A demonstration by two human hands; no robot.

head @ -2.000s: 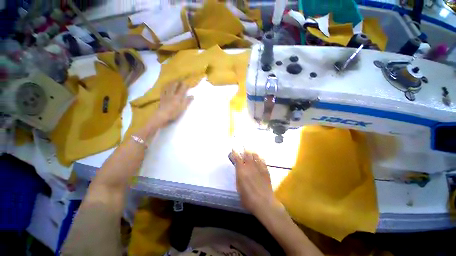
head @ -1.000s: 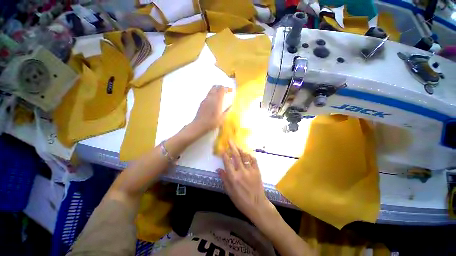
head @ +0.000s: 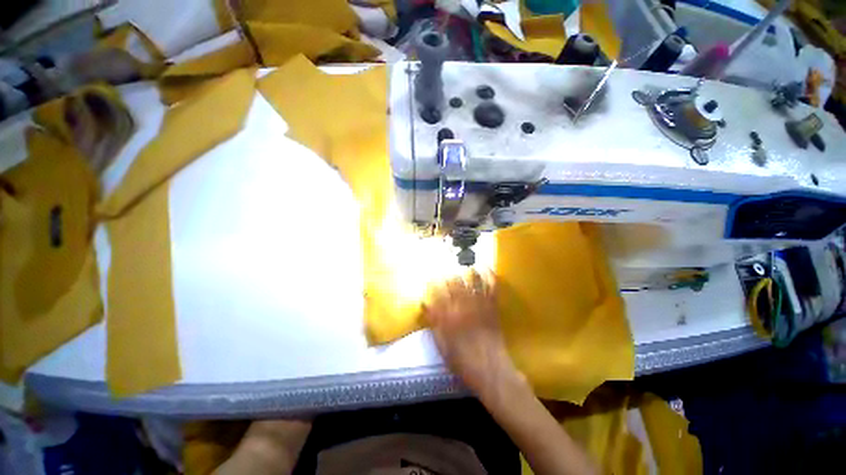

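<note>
A yellow panel [head: 348, 121] runs from the back of the table to the needle area, its near corner left of my right hand. My right hand [head: 464, 315] lies at the panel's edge, below the needle end of the machine head [head: 594, 139]. Glare washes out its fingertips, so its grip is unclear. My left forearm shows at the bottom left and passes below the table edge; my left hand is hidden. A squarish yellow piece [head: 566, 306] lies under the machine arm, right of my right hand.
Narrow yellow pieces [head: 144, 297] and a panel with a dark oval mark [head: 37, 269] lie at the left. Yellow and white scraps [head: 297, 42] lie behind the table. Small snips [head: 682, 278] and a dark bundle [head: 793, 288] are at the right. Yellow cloth hangs below the table.
The yellow panel bunched under my hands now lies spread at the needle. My left hand has left it and dropped below the table edge. The view has shifted right.
</note>
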